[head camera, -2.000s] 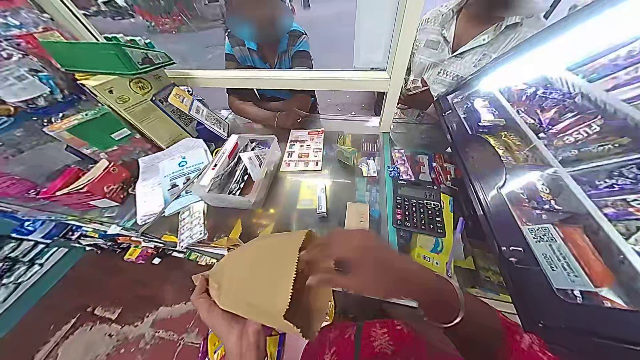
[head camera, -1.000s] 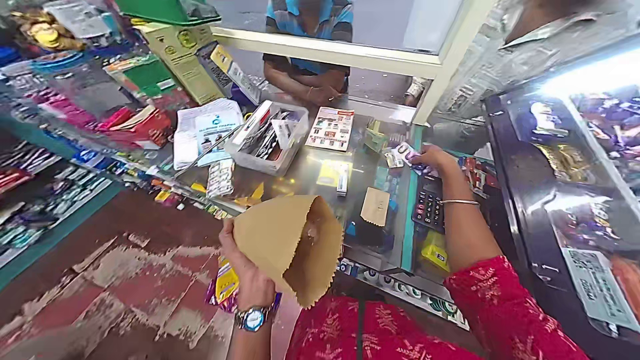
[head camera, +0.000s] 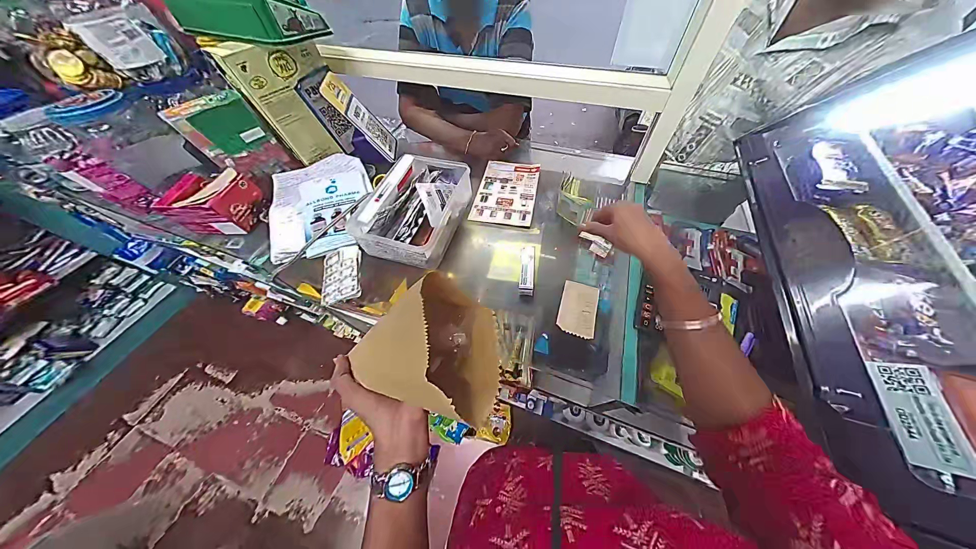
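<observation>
My left hand (head camera: 385, 408) holds a brown paper bag (head camera: 396, 347) from below, its zigzag-edged mouth gaping to the right; something small and pale shows dimly inside. Over the right part of the glass counter, my right hand (head camera: 629, 232) has its fingertips on a small pale packet (head camera: 596, 244). Just behind those fingers stands a small clear holder (head camera: 573, 200) with yellowish slips. A smaller brown paper envelope (head camera: 578, 309) lies flat on the counter, nearer to me. Left of it lies a slim white box (head camera: 527, 269).
A plastic tub (head camera: 412, 248) of pens and packets, a printed card (head camera: 506, 194), white bags (head camera: 316, 206) and a blister strip (head camera: 341, 276) lie on the counter. A person's folded arms (head camera: 465, 133) rest beyond the window frame (head camera: 496, 75). A black display case (head camera: 801, 305) stands at right.
My right hand was at the bag's mouth, then held a purple-and-white packet above the calculator; now it is farther left, at a small pale packet. My left hand keeps hold of the bag.
</observation>
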